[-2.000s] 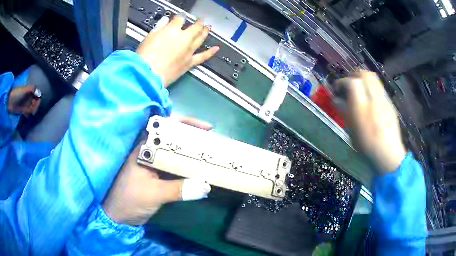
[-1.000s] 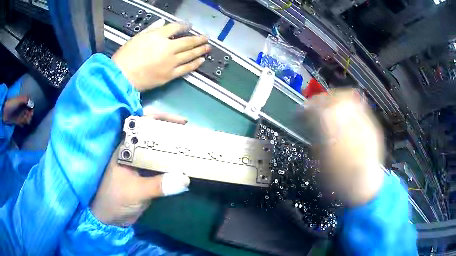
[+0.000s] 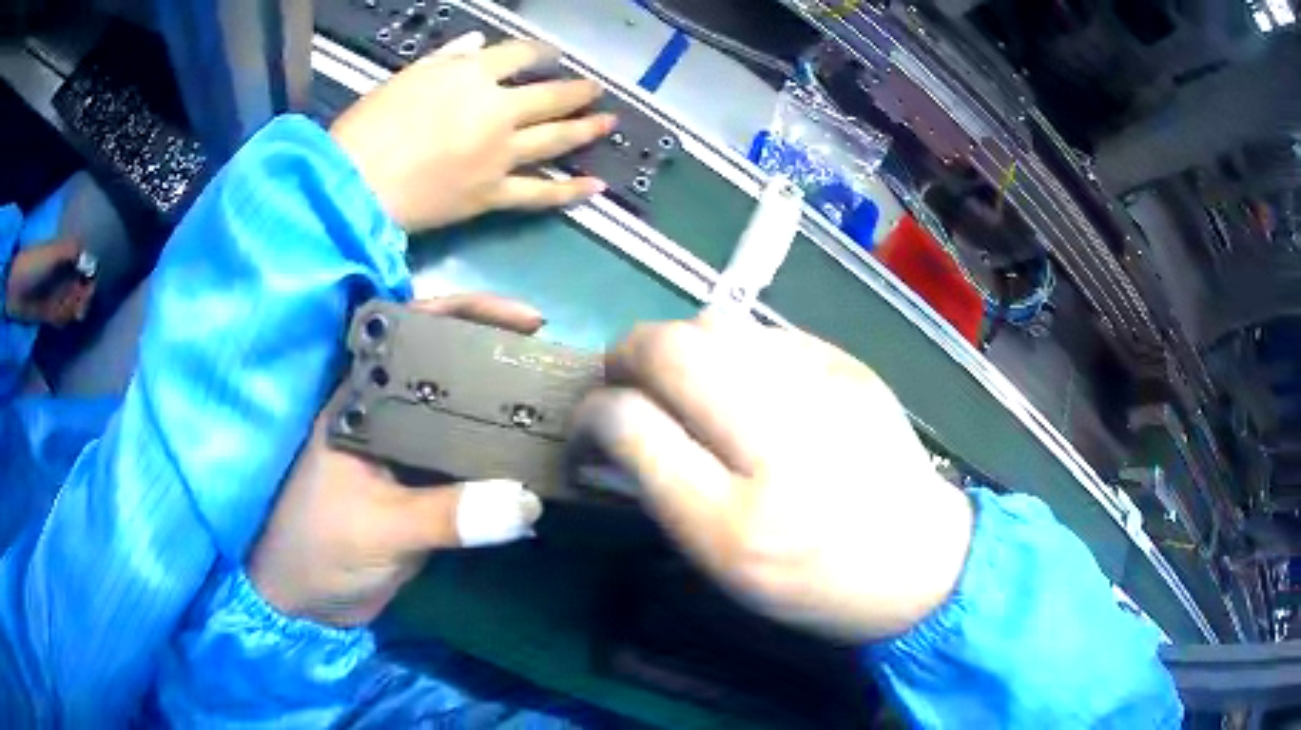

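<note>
My left hand point(image 3: 350, 528), with a white covering on the thumb, grips a grey-brown metal plate point(image 3: 471, 378) by its left part. The plate's holed face is turned up, with paired holes at its left end. My right hand point(image 3: 778, 464) is over the plate's right end with fingers curled down onto it. It hides that end, and I cannot tell whether the fingers hold a small part. A few shiny rings point(image 3: 945, 465) show beyond my right wrist; the rest of that area is hidden behind the hand and sleeve.
Another person's hand point(image 3: 471, 136) lies on a dark plate point(image 3: 635, 157) along the conveyor rail point(image 3: 649, 254). A white bracket point(image 3: 759, 250) crosses the rail. Beyond are a blue bin point(image 3: 839, 207) with a clear bag and a red bin point(image 3: 930, 274). Another ring tray point(image 3: 136, 136) is at upper left.
My right hand has moved left from over the ring tray onto the plate's right end. The plate's face has gone from pale to darker grey-brown.
</note>
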